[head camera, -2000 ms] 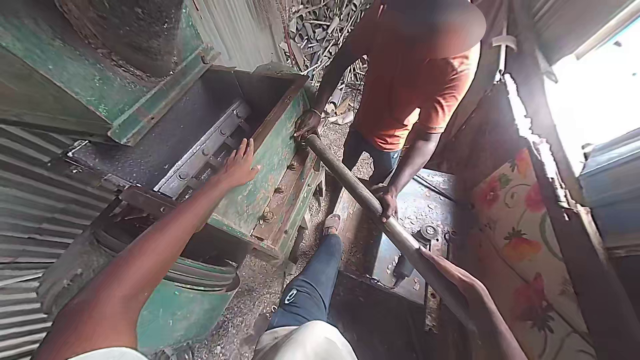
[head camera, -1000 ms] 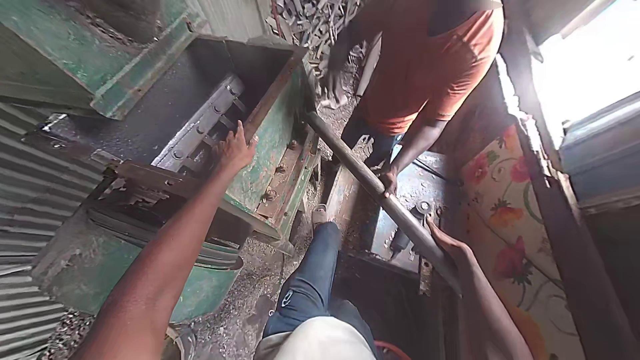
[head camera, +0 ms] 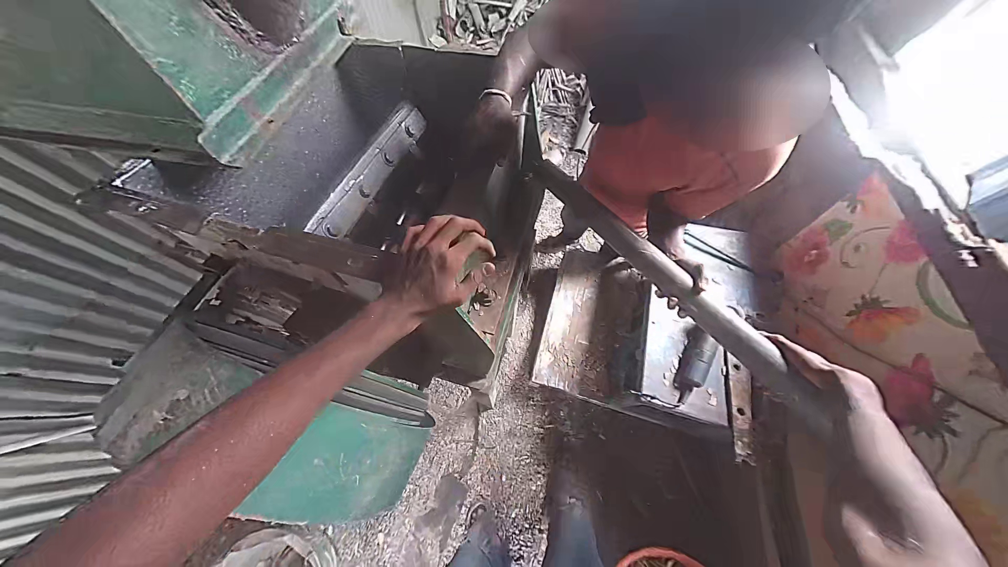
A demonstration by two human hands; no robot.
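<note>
My left hand grips the near corner of a green metal panel on the side of a large machine, its fingers curled over the edge. My right hand is wrapped around the lower end of a long grey metal pipe. The pipe slants up and left to the panel's far edge. A co-worker's hand holds its middle, and the co-worker's other hand, with a bracelet, is over the far side of the machine. Inside the opened housing lies a bolted metal bar.
A power tool lies on a metal-topped box to the right. Corrugated sheet lines the left, a flowered sheet the right. The co-worker in an orange shirt leans in. Debris covers the ground.
My left hand, earlier flat with fingers raised on the panel's top edge, is now curled over its corner. The co-worker leans further in, one hand now over the machine.
</note>
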